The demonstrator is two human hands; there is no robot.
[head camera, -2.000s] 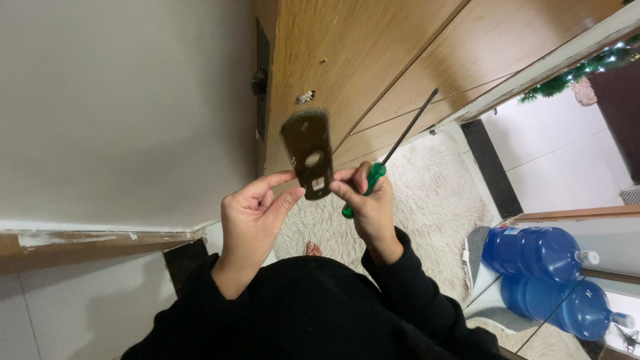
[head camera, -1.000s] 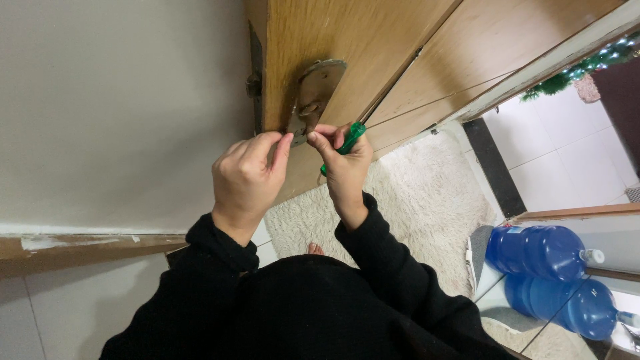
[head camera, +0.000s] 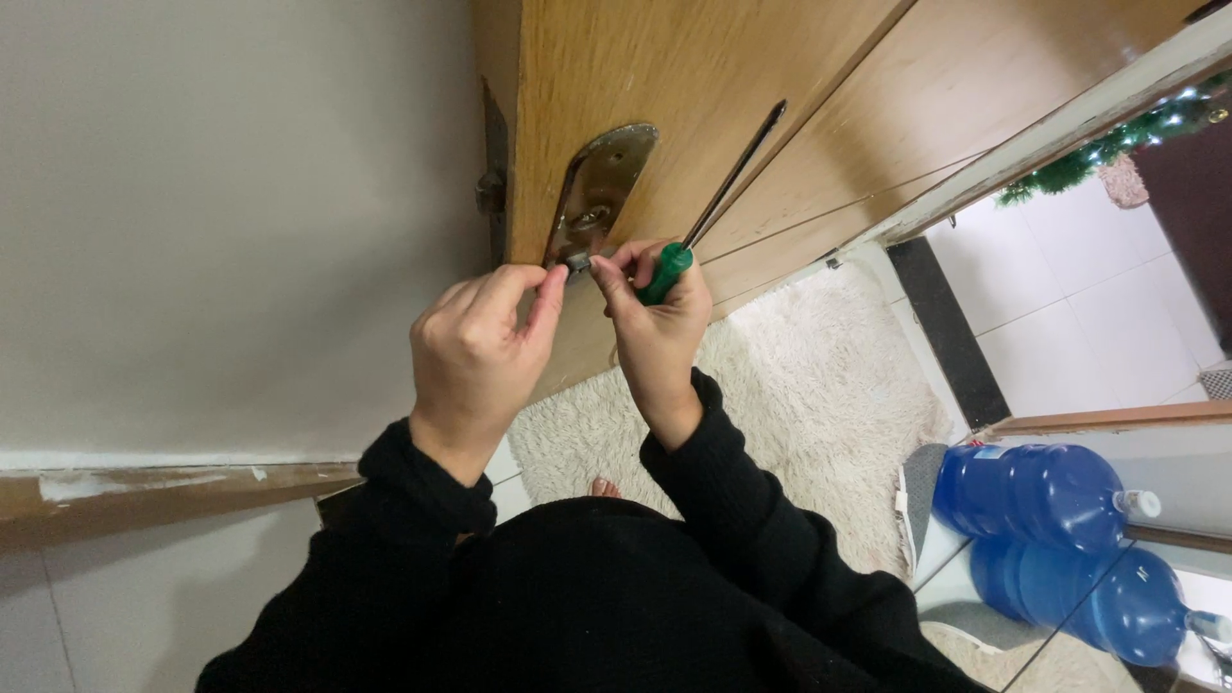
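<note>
A metal door lock plate (head camera: 611, 178) lies against the face of the wooden door (head camera: 731, 58), close to its edge. My left hand (head camera: 481, 346) pinches the plate's lower left edge between thumb and fingertips. At its lower right edge, the thumb and finger of my right hand (head camera: 659, 327) meet the plate. That same hand also holds a screwdriver (head camera: 669, 265) by its green handle, with the shaft pointing up and right. Between the fingertips, the bottom end of the plate is partly hidden. A round hole shows in the plate's middle.
A latch (head camera: 491, 192) sits in the door's edge, beside a grey wall (head camera: 241, 212). Below the door a cream shaggy rug (head camera: 799, 385) covers part of the tiled floor. Two blue water jugs (head camera: 1030, 491) lie at the right, near a doorway. A lit garland (head camera: 1078, 164) is beyond.
Two seconds ago both hands held the plate away from the door, near my body; now it is against the door. The screwdriver's shaft points up and right again after being turned differently one second ago.
</note>
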